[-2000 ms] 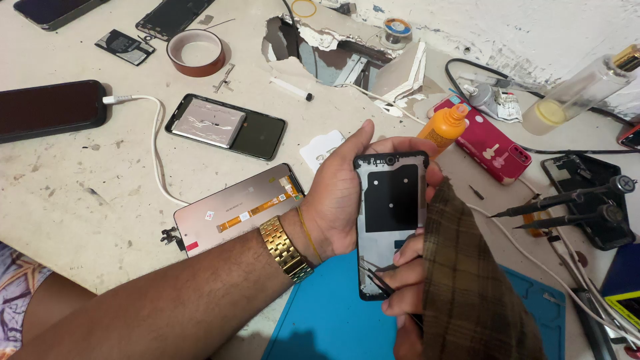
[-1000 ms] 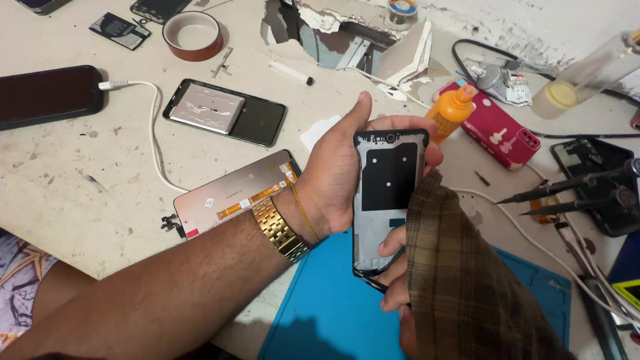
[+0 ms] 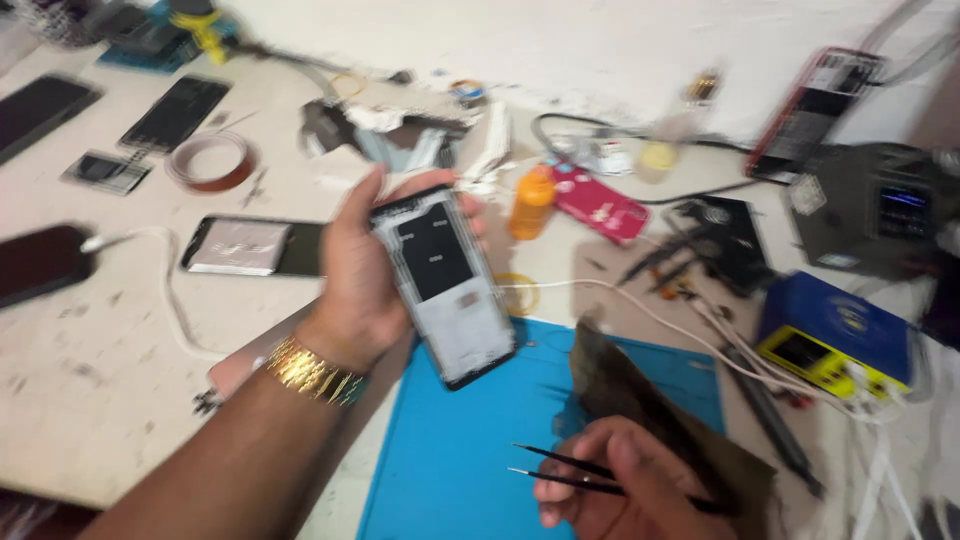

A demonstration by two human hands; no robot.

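Observation:
My left hand [image 3: 375, 270], with a gold watch [image 3: 311, 375] on the wrist, grips a smartphone's mid-frame [image 3: 450, 292] by its upper part, its inner face up with a black patch. Over the lower part of the blue mat [image 3: 465, 457], my right hand [image 3: 622, 480] holds black tweezers [image 3: 570, 472], their tips apart and touching nothing. A brown plaid cloth [image 3: 645, 397] lies or hangs beside the right hand. A display panel [image 3: 247, 356] is partly hidden behind the left forearm. The view is blurred.
A phone with a battery [image 3: 236, 246], a tape roll [image 3: 210, 161] and a cabled phone [image 3: 45, 262] are at left. An orange bottle [image 3: 532, 201] and a red phone case [image 3: 600, 204] stand behind the hands. At right are a blue-yellow device [image 3: 836, 337], a soldering iron [image 3: 772, 427] and cables.
My right hand has drawn away from the phone frame towards the lower right, showing the tweezers in it. The left hand still holds the frame. The view has swung right.

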